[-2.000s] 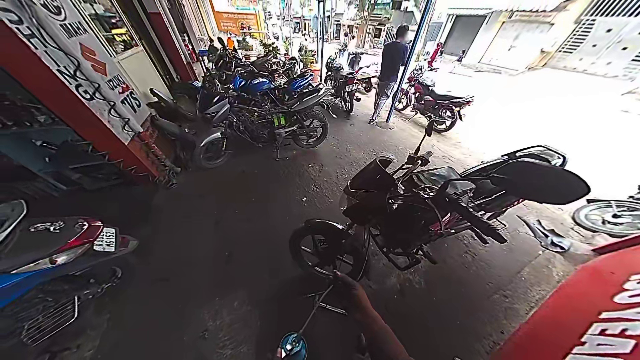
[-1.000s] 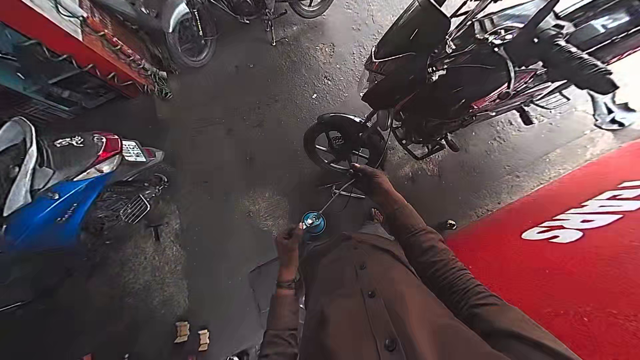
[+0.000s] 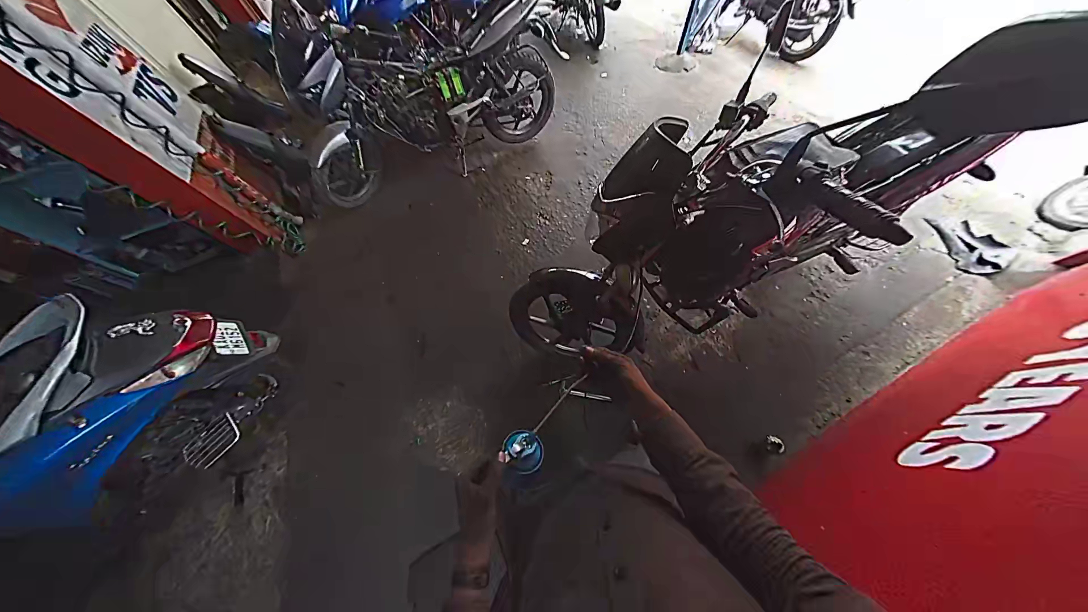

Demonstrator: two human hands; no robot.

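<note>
A round blue device [image 3: 523, 450] with a shiny metal middle hangs low in front of my brown shirt. My left hand [image 3: 483, 476] is at its left side and seems to grip its edge; the fingers are dark and blurred. A thin rod or hose [image 3: 557, 405] runs from the device up to my right hand [image 3: 608, 367], which is closed on its upper end. Just beyond my right hand is the front wheel [image 3: 557, 314] of a dark motorcycle [image 3: 714, 246], which stands at the right. Whether the hand touches the wheel cannot be told.
A blue scooter [image 3: 93, 433] stands at the left, below a red-edged shop counter [image 3: 170, 204]. Several motorcycles [image 3: 408, 85] are parked ahead. A red surface with white lettering [image 3: 952, 476] fills the lower right. A small object [image 3: 773, 444] lies on the floor near it.
The view has swung down and partly back up. My left hand, out of view two seconds ago, is at the blue device in the last two frames. My right hand keeps its hold near the wheel.
</note>
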